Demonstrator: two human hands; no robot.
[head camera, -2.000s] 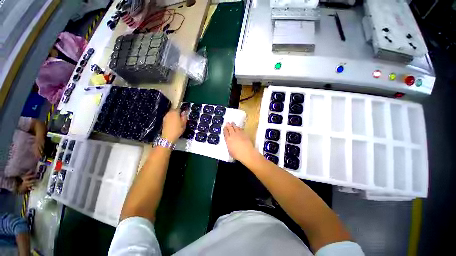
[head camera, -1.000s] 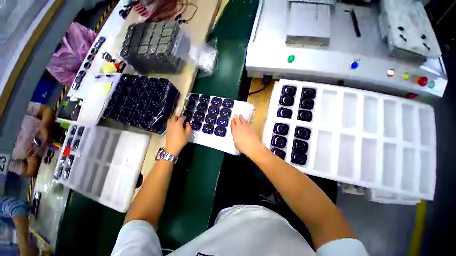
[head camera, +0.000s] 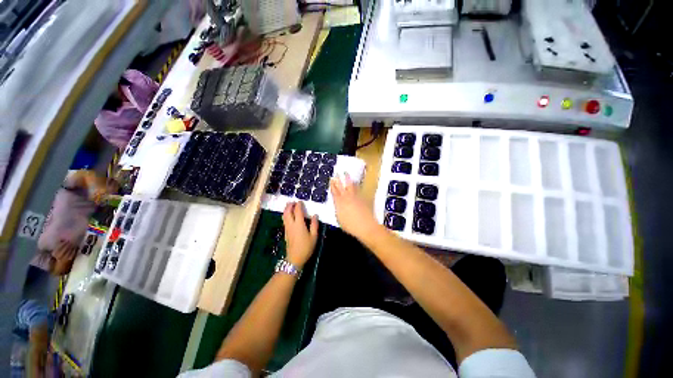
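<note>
A small white supply tray (head camera: 277, 201) lies in front of me on the green mat. Rows of glossy black housings (head camera: 305, 177) fill its left and middle part. My right hand (head camera: 350, 207) holds the tray's right end, fingers on its bare white part and thumb not clearly visible. My left hand (head camera: 300, 235) is at the tray's near edge, fingers apart, with nothing visible in it. Some small dark pieces show blurred on the mat left of my left hand.
A large white compartment tray (head camera: 459, 184) is at right, with housings in its left pockets. Behind it is the machine bed (head camera: 509, 85). A dark housing stack (head camera: 218, 166), grey bagged trays (head camera: 232, 96) and another white tray (head camera: 166, 247) stand left. Coworkers sit far left.
My left hand has left the supply tray's left end and moved right, to its near edge. My right hand stays at the right end. The view has shifted slightly.
</note>
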